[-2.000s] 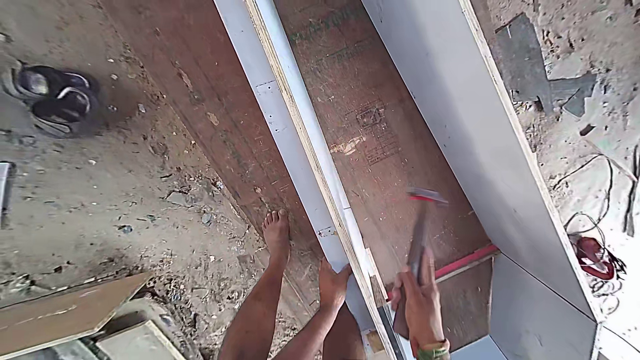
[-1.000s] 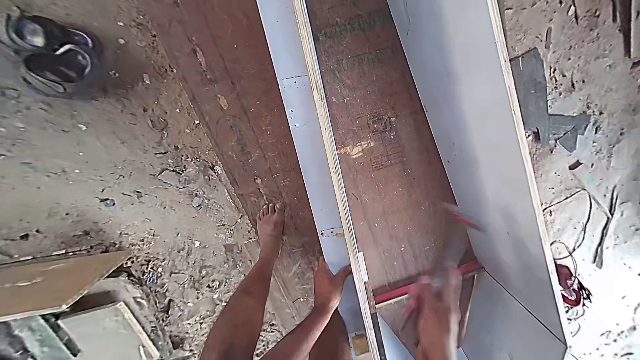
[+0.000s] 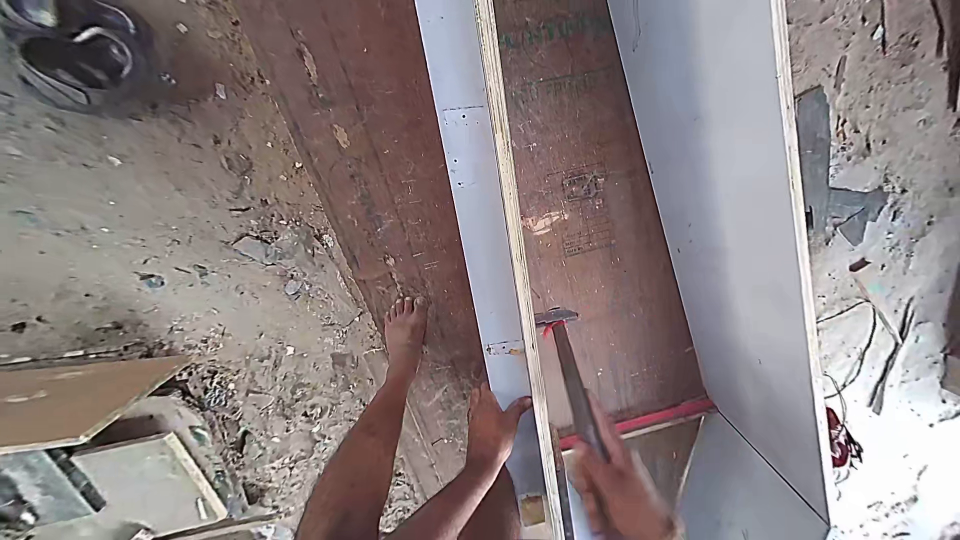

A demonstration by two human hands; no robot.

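My right hand (image 3: pixel 619 484) is closed around the handle of a hammer (image 3: pixel 574 375), whose head touches or nearly touches the inner face of an upright plywood panel (image 3: pixel 504 142) with a pale laminate outer face. On that panel's other side, my left hand (image 3: pixel 495 427) rests against the laminate, thumb at the top edge and fingers spread. A red-edged strip (image 3: pixel 652 421) crosses between this panel and a second laminated panel (image 3: pixel 727 210) on the right. Brown plywood (image 3: pixel 592 285) bearing printed marks lies between the two.
A bare foot (image 3: pixel 406 322) stands on a brown plywood sheet (image 3: pixel 352 150) at the left. Sandals (image 3: pixel 75 60) lie on the dirt floor at the upper left. Board offcuts (image 3: pixel 142 480) are at the lower left. Dark scraps (image 3: pixel 821 172) and a red object with cord (image 3: pixel 841 439) lie at the right.
The hammer head has swung from over the middle of the brown plywood to the left panel's inner face. My left hand stays at the panel's edge. The view has shifted somewhat.
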